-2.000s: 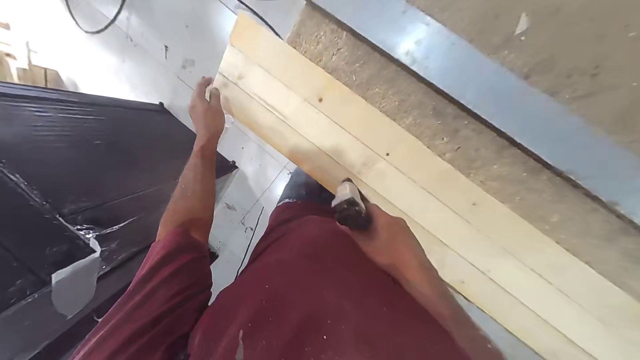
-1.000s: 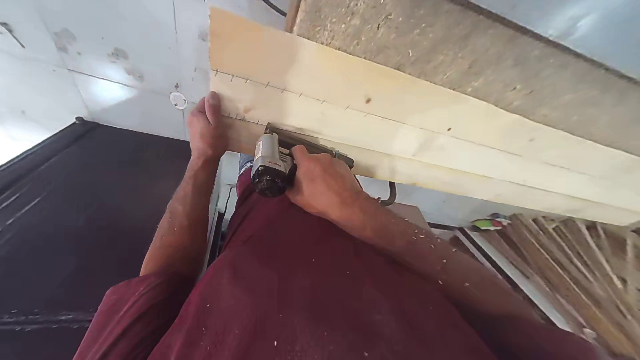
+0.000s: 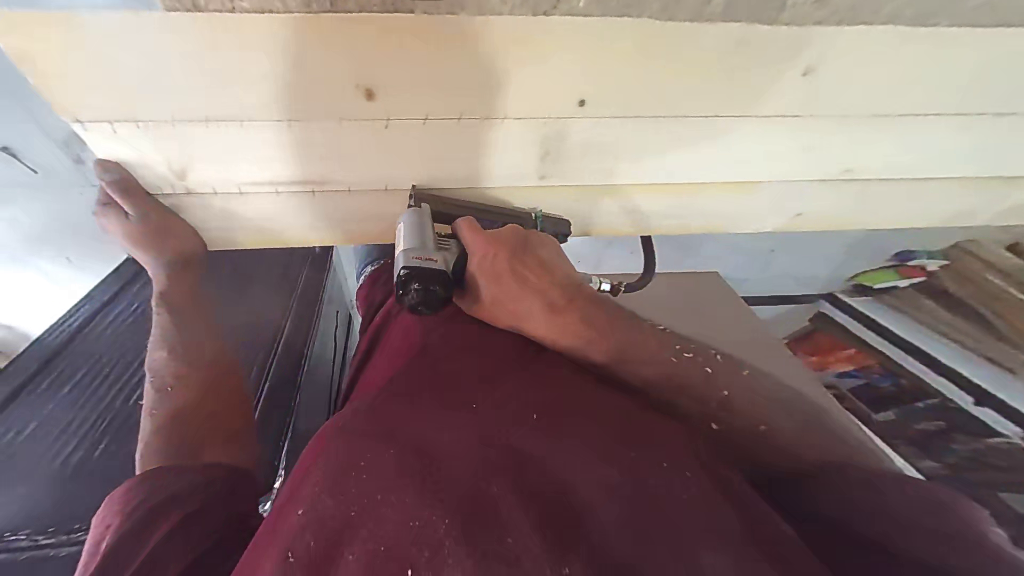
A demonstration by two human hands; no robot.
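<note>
My right hand [image 3: 520, 280] grips a pneumatic stapler [image 3: 428, 256], its nose resting on the seam between the lower two of several pale wooden boards [image 3: 688, 152] lying side by side. Short staple marks cross both seams to the left of the tool. A dark air hose [image 3: 646, 268] joins the tool's handle end by a metal coupling [image 3: 604, 285]. My left hand [image 3: 152, 220] holds the left end of the boards at the lower corner, with the thumb on top and the other fingers partly hidden.
Beyond the boards runs a rough particle-board surface [image 3: 560, 10]. A black plastic-wrapped item [image 3: 80, 376] stands at the lower left. A brown panel [image 3: 680, 308] lies below the boards, and wood pieces [image 3: 960, 296] are stacked at the right.
The stapler in my right hand came left onto the boards' lower seam, then moved right along it. My left hand stays at the boards' left end. The view has turned.
</note>
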